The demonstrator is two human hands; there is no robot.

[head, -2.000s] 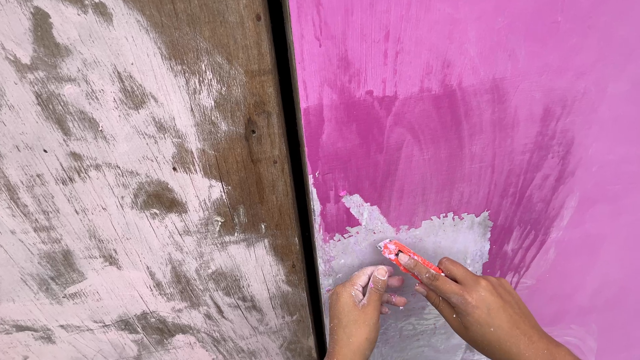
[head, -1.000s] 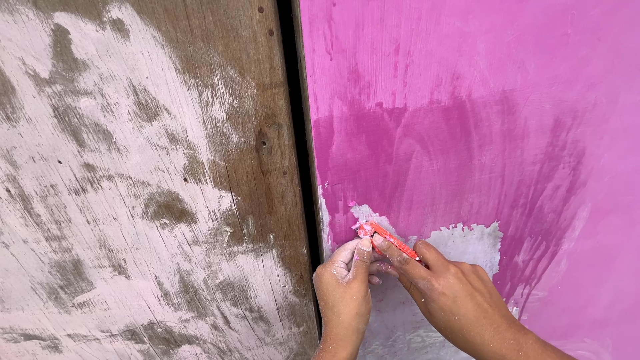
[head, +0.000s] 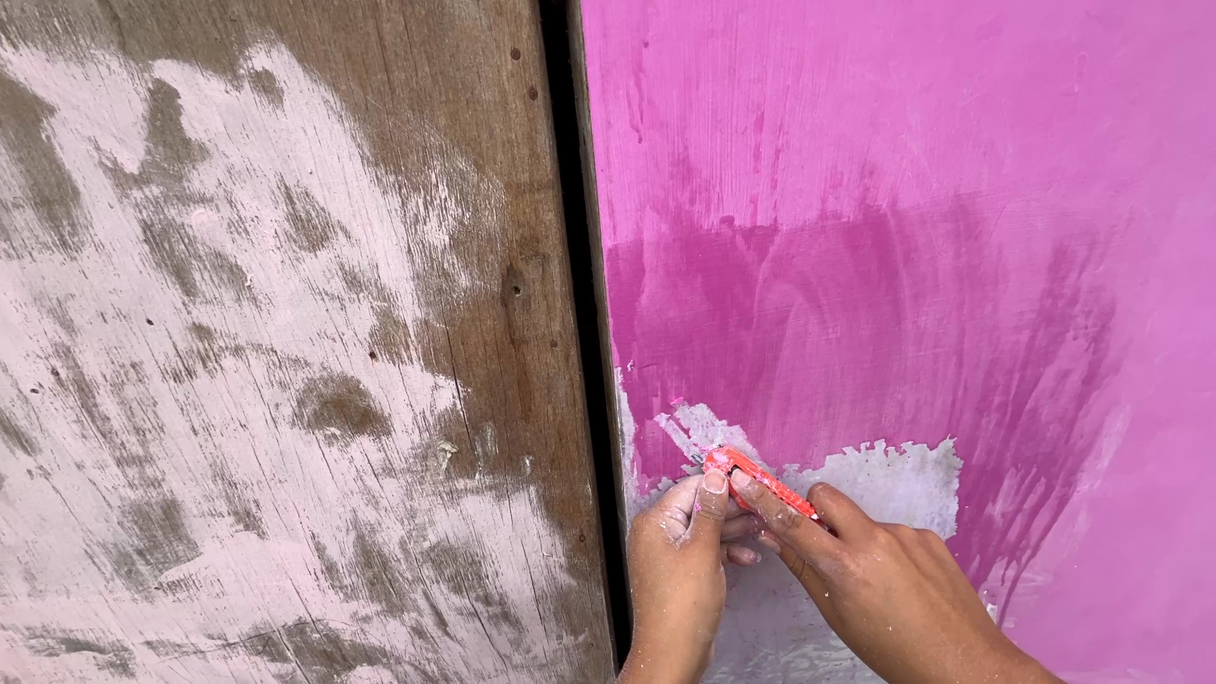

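An orange-red utility knife [head: 771, 486], flecked with paint, is held in my right hand [head: 879, 570] and points up and left. Its front end lies at the lower edge of a narrow scraped strip in the pink paint. My left hand [head: 682, 560], whitened with dust, has its thumb and fingers at the knife's front end. Around both hands the pink painted panel [head: 817, 285] shows a bare greyish patch [head: 893, 480] with ragged edges. The blade tip is too small to make out clearly.
To the left stands a brown wooden panel [head: 475, 237] with patchy whitish paint and small nail heads. A narrow dark gap [head: 575, 247] runs between the two panels. Darker magenta streaks cover the pink surface above and right of my hands.
My left hand was apart from the knife two seconds ago; its thumb and fingers are now at the knife's front end. The knife and my right hand have moved up and left on the panel.
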